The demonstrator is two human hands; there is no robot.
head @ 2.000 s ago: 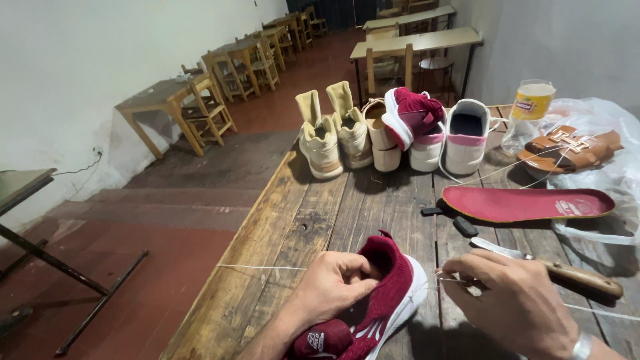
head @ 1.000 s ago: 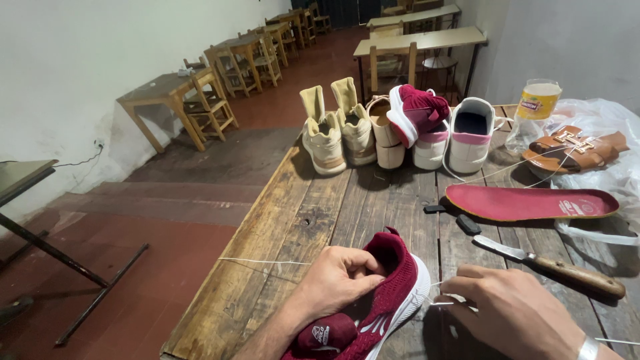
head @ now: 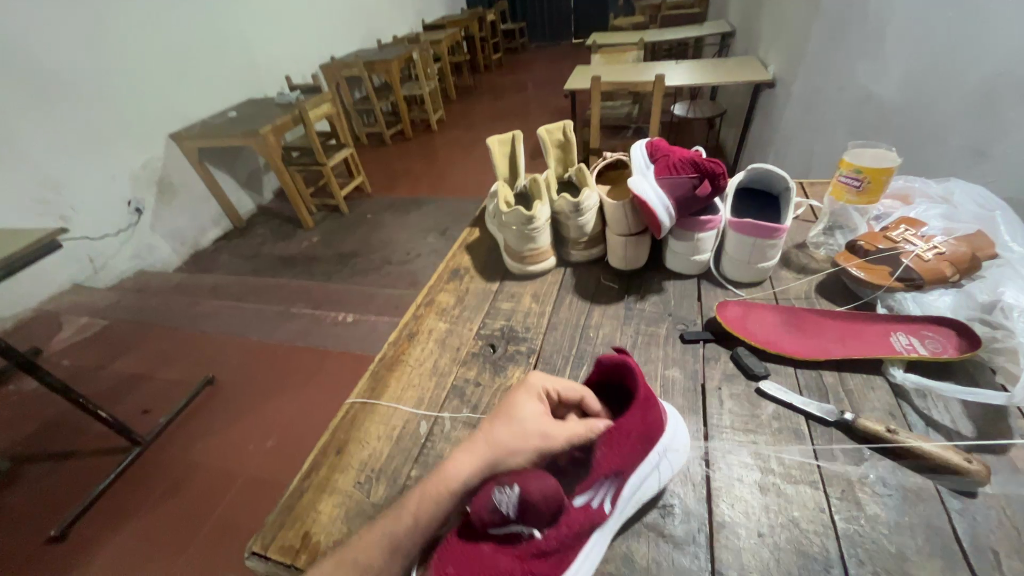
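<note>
A dark red knit sneaker point(head: 632, 472) with a white sole lies on the wooden table, its heel pointing away from me. At its ankle opening is my left hand point(head: 544, 420), thumb and fingertips brought together over the collar; whether they pinch thread or fabric cannot be made out. A white thread point(head: 416, 410) runs from the hand to the table's left edge. Another thread point(head: 920, 443) stretches from the sole's side to the right edge of the view, over a wooden-handled knife point(head: 904, 448). My right hand is out of view.
Behind the sneaker lie a red insole point(head: 840, 330) and a black block point(head: 750, 364). Cream high-top shoes point(head: 520, 228), white shoes point(head: 756, 232) and another red sneaker point(head: 672, 180) stand farther back. A brown sandal point(head: 916, 256) rests by a plastic bag point(head: 992, 280) and a cup point(head: 864, 176).
My right hand has gone from beside the sole to out of view, and a thread now stretches taut to the right. My left hand stays at the shoe's opening.
</note>
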